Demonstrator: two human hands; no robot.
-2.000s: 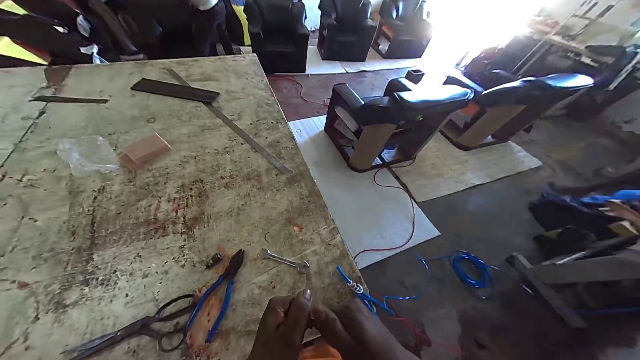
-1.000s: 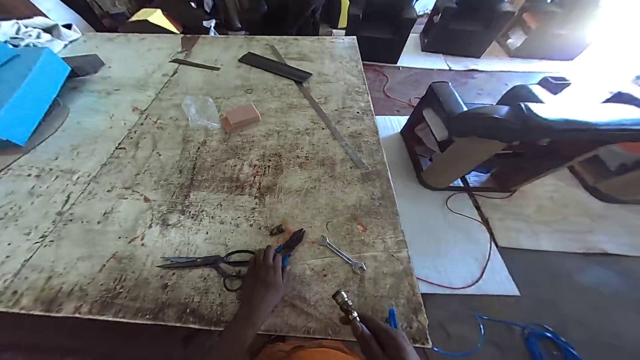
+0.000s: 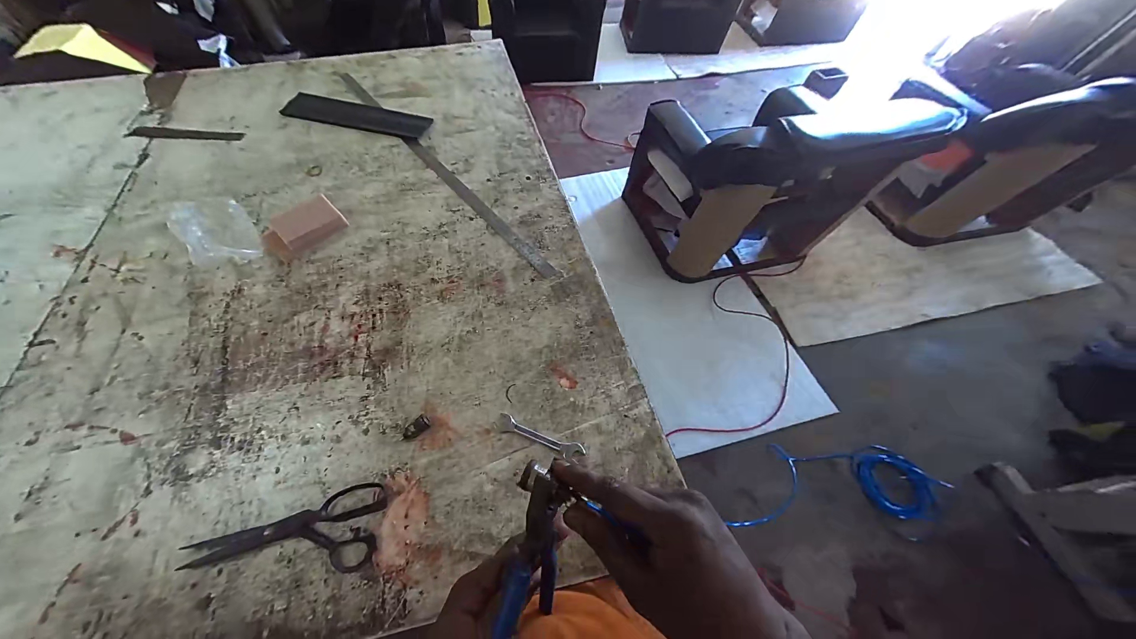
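Near the table's front edge, my left hand is closed around the blue handles of a pair of pliers, whose jaws point up. My right hand pinches a metal hose fitting at the plier jaws; blue hose shows under its fingers. Just beyond the hands lies an open-end wrench. Scissors with dark handles rest to the left, partly spread. A small dark metal piece sits between scissors and wrench. How the jaws meet the fitting is partly hidden by fingers.
On the worn table lie a steel ruler, a black strip, a clear plastic bag and a pinkish block. Beyond the right edge are unfinished armchairs, a red cable and coiled blue hose on the floor.
One second ago my left hand was on the pliers lying on the table; now it holds them raised against the fitting in my right hand. The view has swung right.
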